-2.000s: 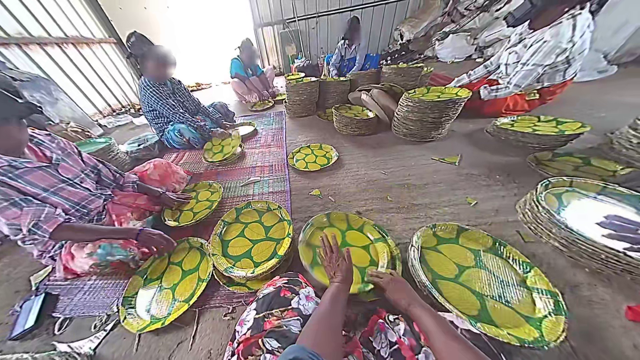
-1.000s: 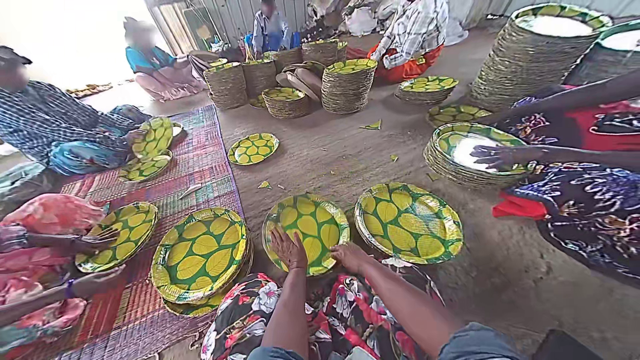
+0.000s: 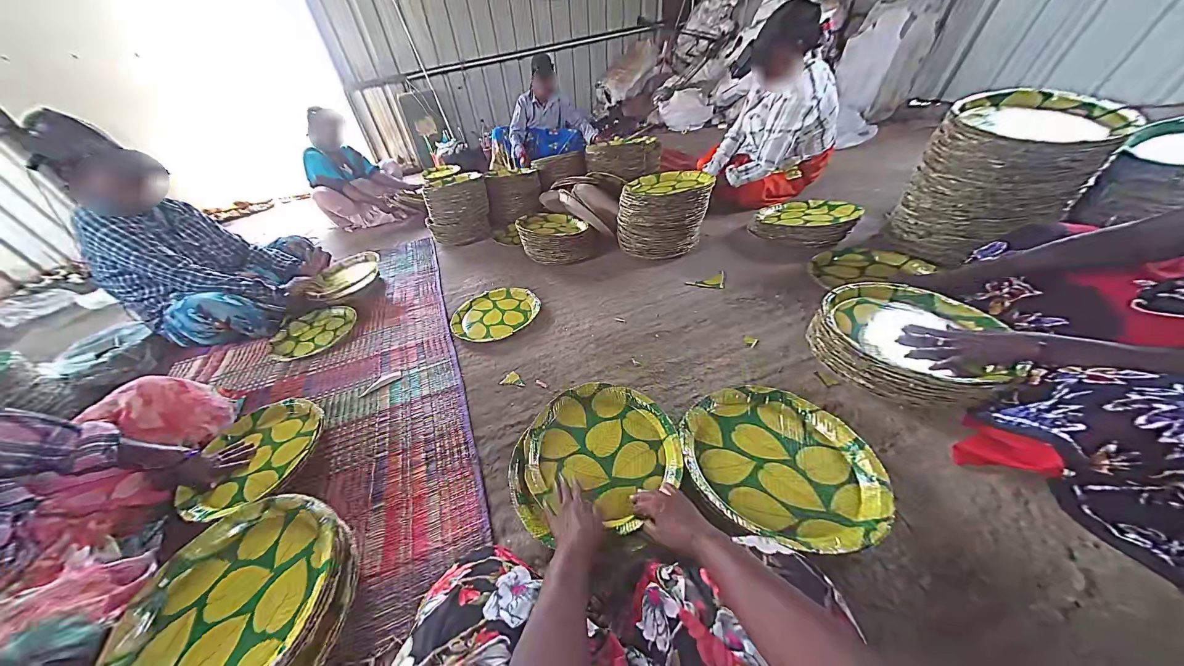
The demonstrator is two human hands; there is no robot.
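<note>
A round leaf-patterned plate (image 3: 606,444) in green and yellow lies before my knees, slightly offset over another such plate. My left hand (image 3: 573,513) rests on its near left edge with the fingers spread. At the near right rim is my right hand (image 3: 671,518), fingers curled over the edge; the thumb is partly hidden. Just to the right, a stack of matching plates (image 3: 786,467) nearly touches the one under my hands. A single plate (image 3: 496,314) lies farther out on the floor beside the mat.
A woven mat (image 3: 398,416) and plate stack (image 3: 236,583) are at left. A co-worker's hand (image 3: 962,347) rests on a plate stack (image 3: 823,356) at right. Tall stacks (image 3: 980,185) stand behind it. Other people sit around; leaf-patterned scraps (image 3: 708,280) litter the floor.
My left hand has moved from the plate's middle to its near left edge. A second plate now shows beneath the one I touch. The view has swung right since the oldest frame.
</note>
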